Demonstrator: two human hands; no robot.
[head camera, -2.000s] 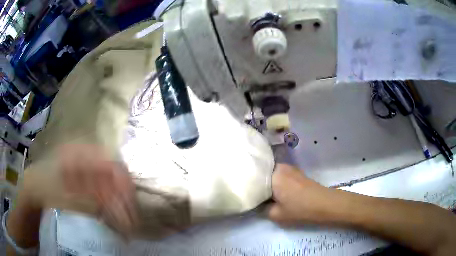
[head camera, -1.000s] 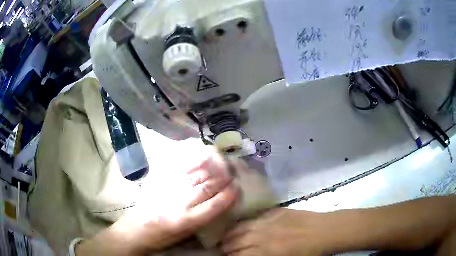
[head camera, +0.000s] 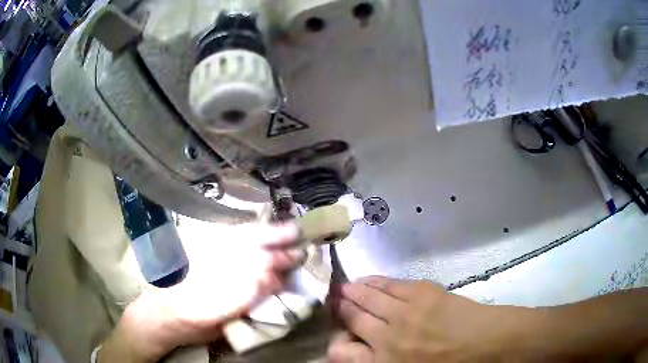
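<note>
The khaki garment (head camera: 78, 248) hangs in folds at the left of the sewing machine, and part of it lies under both hands at the bottom centre. A paler folded piece (head camera: 266, 319) shows between the hands. My left hand (head camera: 234, 283) is glared out by the lamp, its fingertips by the needle area, left of the cream-yellow block (head camera: 325, 224); its grip cannot be told. My right hand (head camera: 387, 315) holds the cloth edge below the block, fingers bent on a dark narrow fold. The needle and presser foot are mostly hidden by fingers and glare.
The dark lamp (head camera: 150, 237) with a pale end hangs at left. The white ribbed tension knob (head camera: 231, 88) is on the machine head. A handwritten paper (head camera: 526, 57) hangs at upper right, with black-handled scissors (head camera: 536, 133) and a white pen (head camera: 597, 174) beneath. A silver disc (head camera: 376, 210) is on the bed.
The view has moved closer to the machine head. From two seconds ago, my left hand has come from the far left to the needle area, and the cloth has been drawn in under both hands.
</note>
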